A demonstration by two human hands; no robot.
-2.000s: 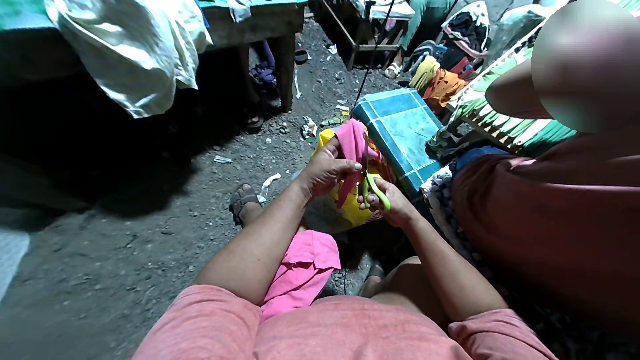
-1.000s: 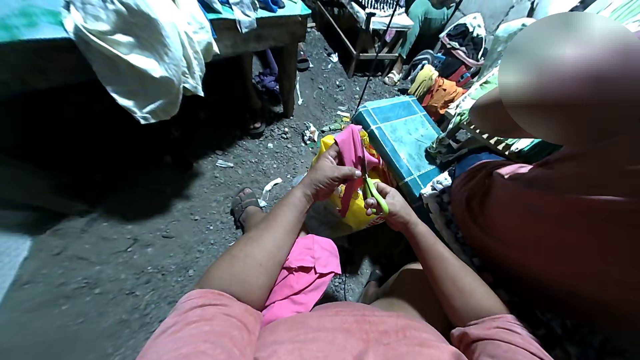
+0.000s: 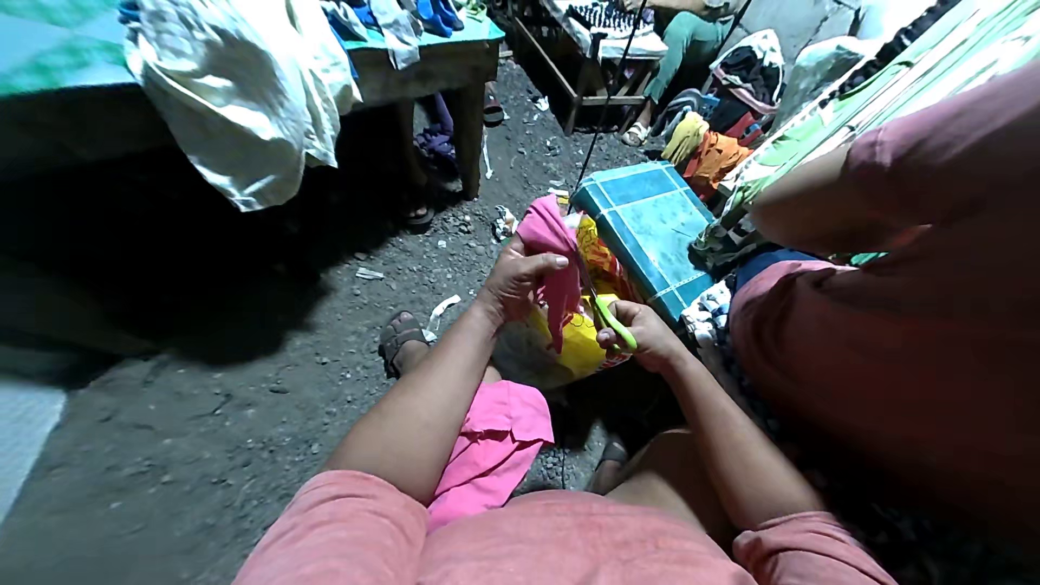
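Note:
My left hand (image 3: 522, 280) grips a piece of pink cloth (image 3: 552, 231) that hangs down from its fingers and thumb. In my right hand (image 3: 642, 333) is a pair of scissors (image 3: 613, 323) with light green handles, its dark blades pointing up along the right edge of the cloth. Whether the blades are parted is hard to tell. Below both hands stands a yellow and red plastic bag (image 3: 575, 349). A second pink cloth (image 3: 496, 439) lies over my left thigh.
A blue tiled box-like block (image 3: 646, 227) stands just beyond the bag. At right, close beside me, sits a person in a reddish shirt (image 3: 894, 349). White cloth (image 3: 236, 97) hangs off a table (image 3: 431, 73) at left. Clothes (image 3: 715, 158) are piled farther back on the gravelly ground.
The scissors have turned, their handles showing less widely than two seconds ago. Both hands keep about the same place. The person at right has shifted, an arm now reaching left.

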